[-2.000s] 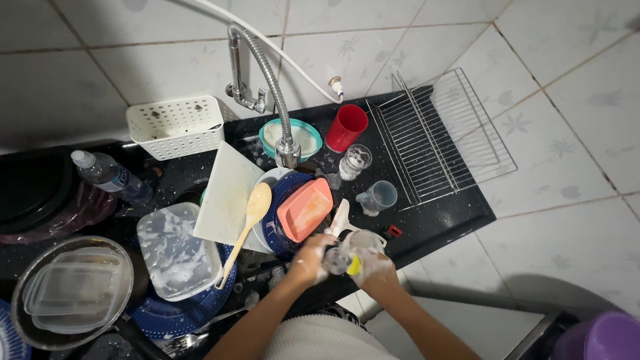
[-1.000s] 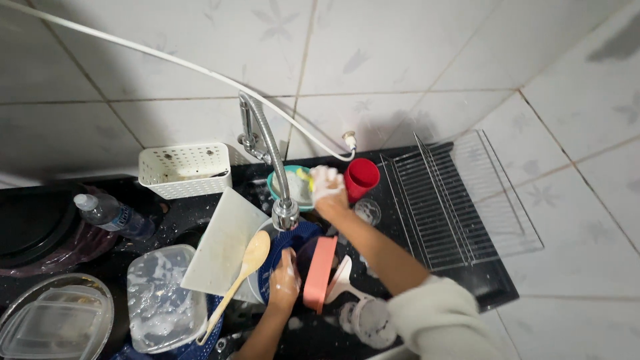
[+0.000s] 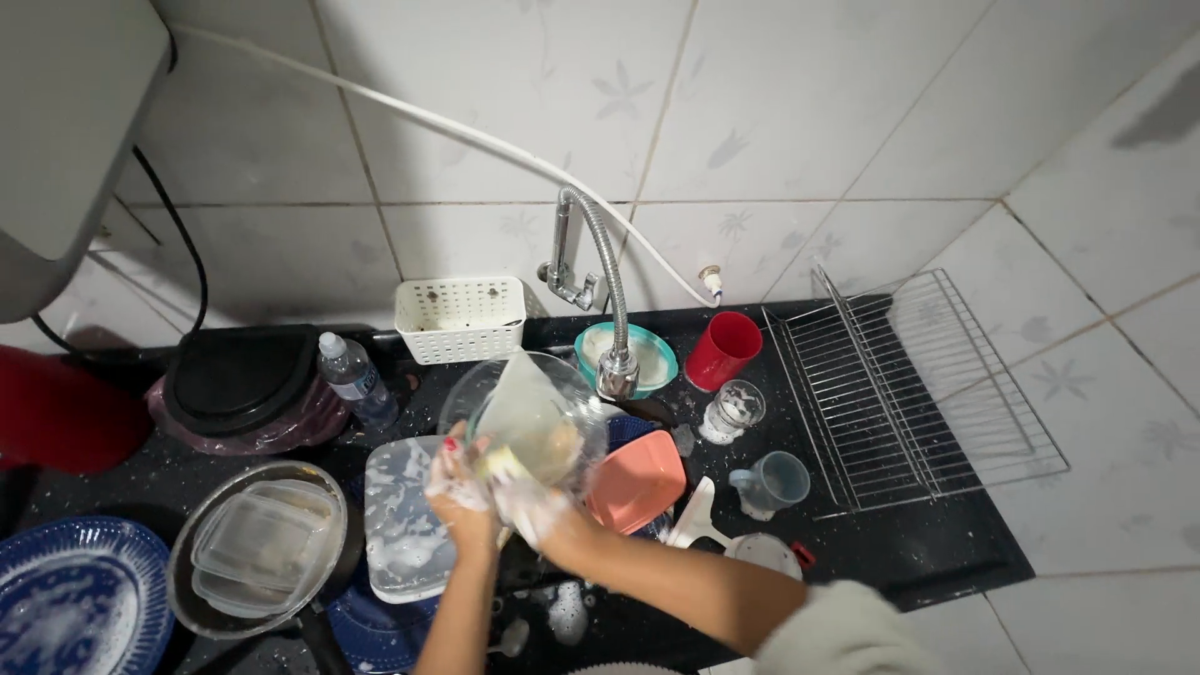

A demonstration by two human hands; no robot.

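Note:
My left hand [image 3: 459, 483], soapy at the fingers, grips the near left edge of a clear round bowl or lid [image 3: 581, 412], through which a white cutting board shows. Covered in suds, my right hand [image 3: 530, 502] presses a yellow sponge [image 3: 502, 461] against the clear piece. Just right of it a coral plastic container [image 3: 642, 483] leans over a blue dish. Below my left hand lies a soapy translucent container [image 3: 403, 525]. The flexible faucet [image 3: 617, 370] hangs above a teal bowl [image 3: 656, 354] with suds.
Right: a red cup [image 3: 723, 352], a soapy glass [image 3: 733, 411], a bluish mug [image 3: 776, 480] and a wire dish rack [image 3: 900, 403]. Left: a water bottle [image 3: 356, 380], a pan [image 3: 183, 600] with plastic containers and a blue plate [image 3: 141, 562]. Behind stands a white perforated basket [image 3: 459, 323].
My right hand has moved from the teal bowl back beside my left hand. The clear round piece is now in my left hand, over the cutting board. The view has shifted left.

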